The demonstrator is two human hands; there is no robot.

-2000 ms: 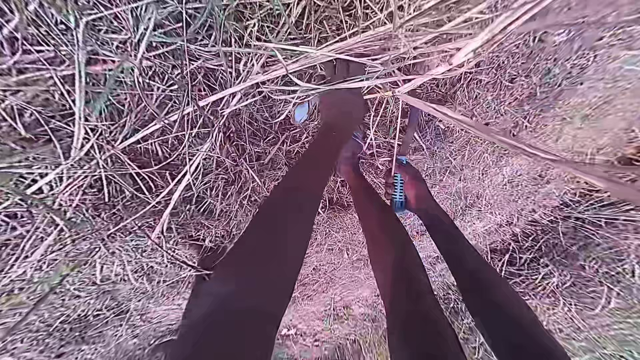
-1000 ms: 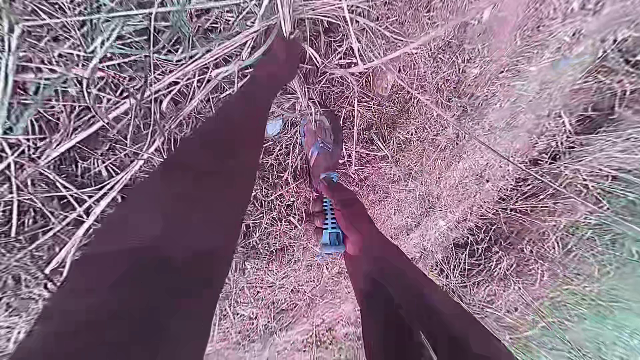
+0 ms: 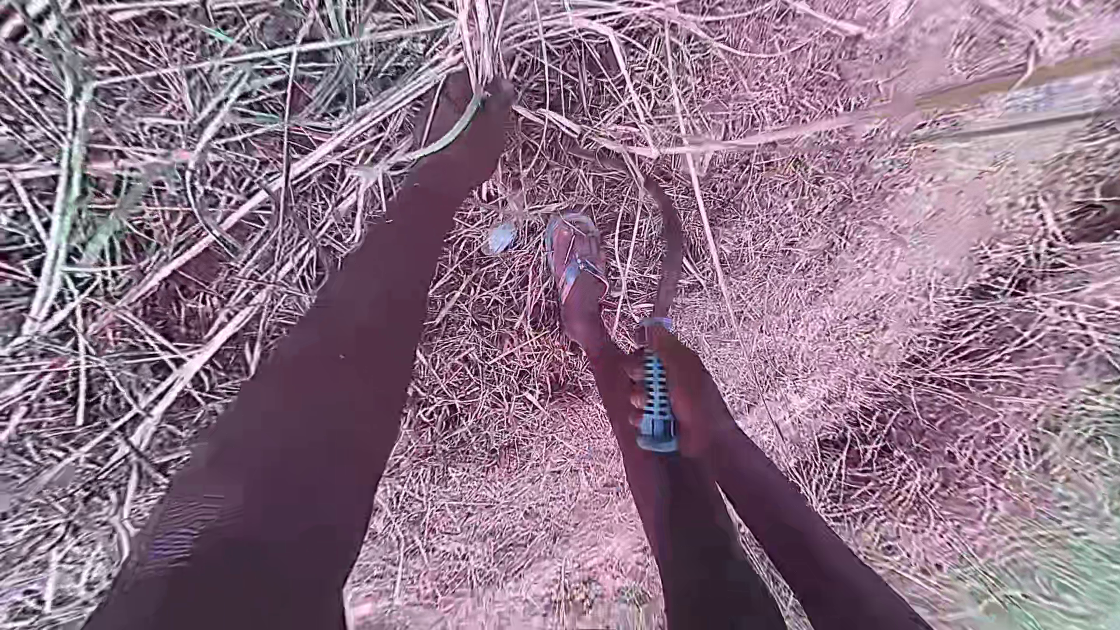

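My left hand (image 3: pixel 477 101), at the upper middle, is closed around a bunch of dry grass stalks (image 3: pixel 477 35) that rise past the top edge. In my right hand (image 3: pixel 678 385), right of centre, is the ribbed light-blue handle of a sickle (image 3: pixel 657 407). Its dark curved blade (image 3: pixel 670 236) extends up and bends left among the stalks; the tip is hard to make out. A foot in a strapped sandal (image 3: pixel 575 249) stands on the straw between my hands, with the leg running down beside my right hand.
Long dry stalks (image 3: pixel 219 254) lie tangled on the left. A small pale object (image 3: pixel 500 237) rests on the straw left of the foot. A long stalk (image 3: pixel 770 136) crosses the upper right, and short cut straw (image 3: pixel 516 490) covers the ground below.
The sickle blade, hardly visible one second ago, now shows above my right hand, reaching up toward the stalks. My left hand still grips stalks.
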